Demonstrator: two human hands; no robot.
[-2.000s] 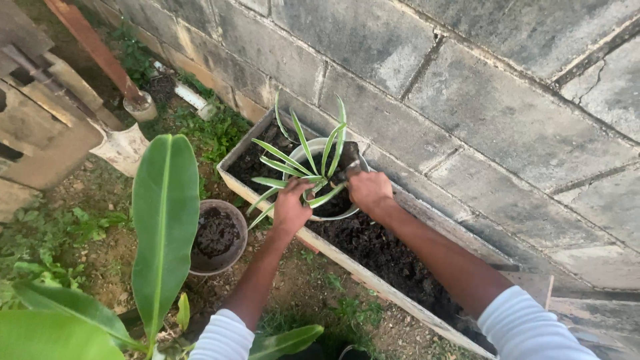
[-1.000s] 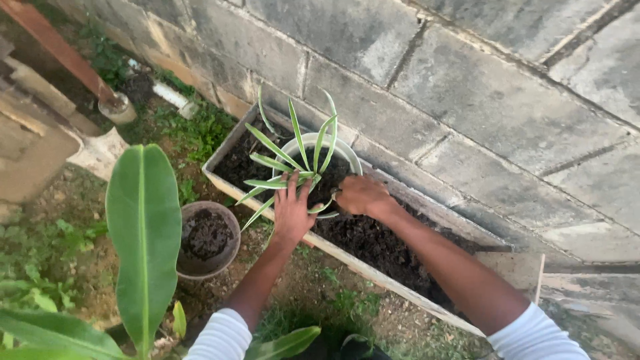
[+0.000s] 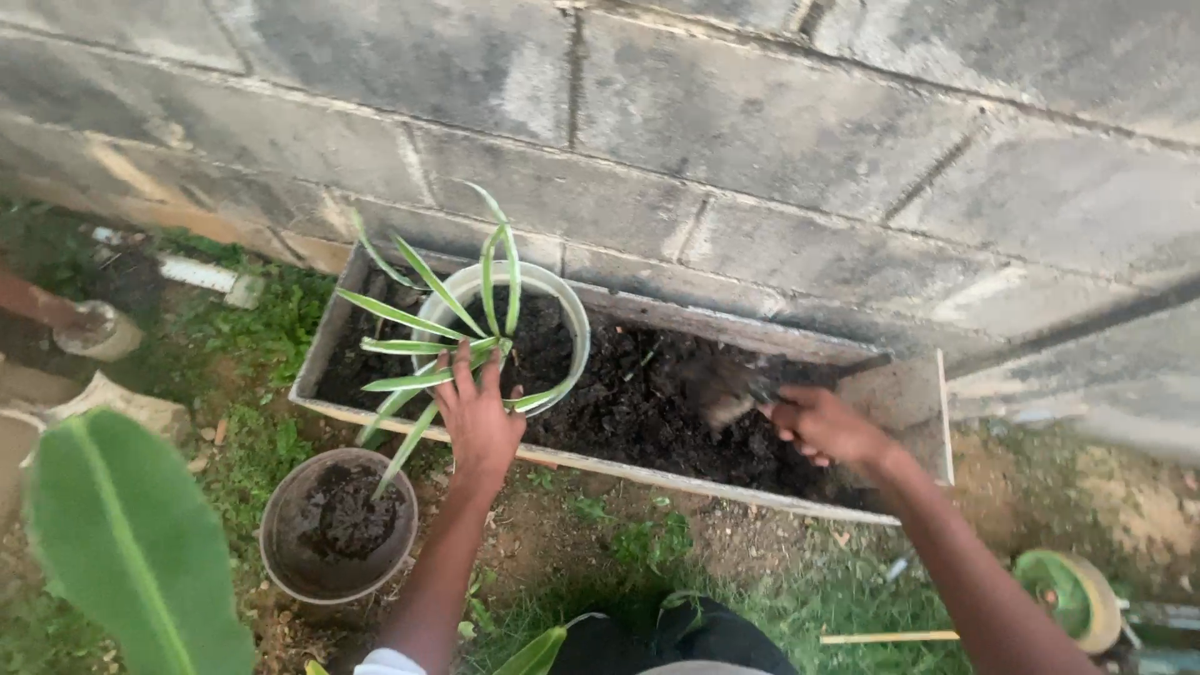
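A spider plant [image 3: 487, 339] with white-edged leaves leans to the left in a round white pot [image 3: 579, 323] partly filled with dark soil. My left hand [image 3: 478, 408] rests on the leaves near the plant's base, fingers spread. The pot stands inside a long planter box [image 3: 637, 473], towards its left end. Over the soil [image 3: 628, 403] in the right part of the box, my right hand [image 3: 820, 422] grips the handle of a small hand trowel [image 3: 727, 394], whose blade is blurred and at the soil.
A concrete block wall [image 3: 703, 122] runs behind the box. In front on the left are a brown pot of soil [image 3: 339, 525] and a large green leaf [image 3: 136, 553]. A white pipe piece [image 3: 202, 274] lies at the upper left; a round yellowish container [image 3: 1069, 600] is at lower right.
My right hand has moved from the white pot to the soil at the right of the box. My left hand stays by the plant. The view has shifted right.
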